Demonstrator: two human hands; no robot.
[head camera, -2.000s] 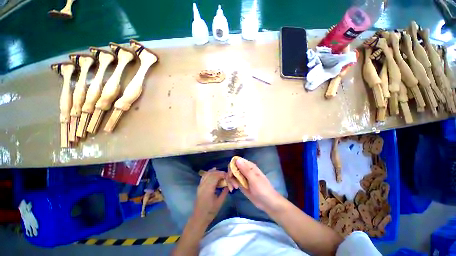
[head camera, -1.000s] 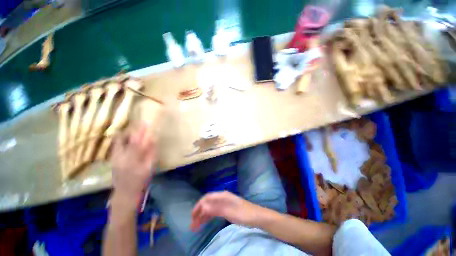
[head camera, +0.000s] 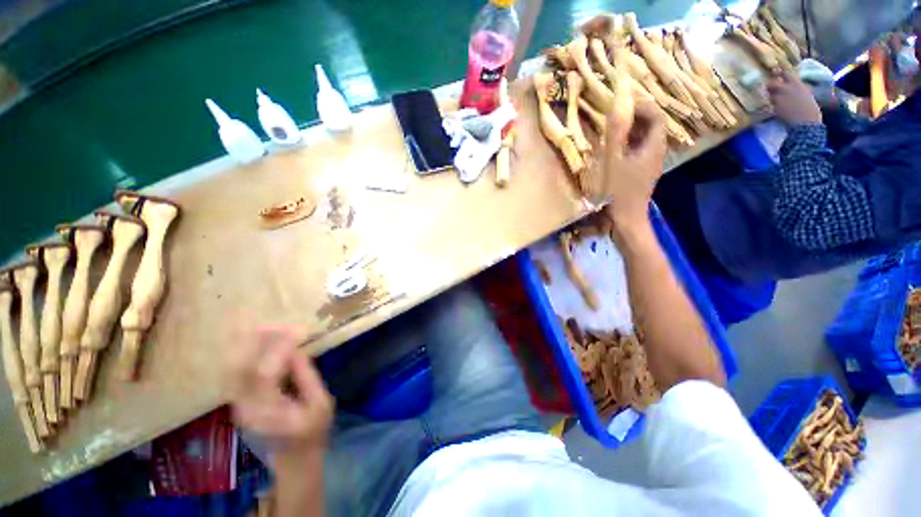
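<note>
My left hand (head camera: 283, 389) is blurred over the bench's front edge, fingers loosely curled and apart, with nothing visible in it. My right hand (head camera: 638, 167) is at the front of the piled leg parts (head camera: 661, 76), its fingers closed around a blurred tan leg part (head camera: 618, 106). Several leg parts (head camera: 146, 268) lie side by side in a row at the left. A glue dish (head camera: 346, 281) with a thin stick across it is near the front edge. An orange-brown oval piece (head camera: 287, 211) lies behind it.
Three glue bottles (head camera: 276, 119) stand along the back. A phone (head camera: 423, 131), crumpled glove (head camera: 475, 143) and drink bottle (head camera: 489, 63) sit left of the pile. A blue parts bin (head camera: 579, 382) is below the edge. Another person's sleeve (head camera: 823, 192) is at right.
The view has turned right. My left hand has come away from the row, which holds one more leg part than two seconds ago. My right hand has moved from my lap to the pile.
</note>
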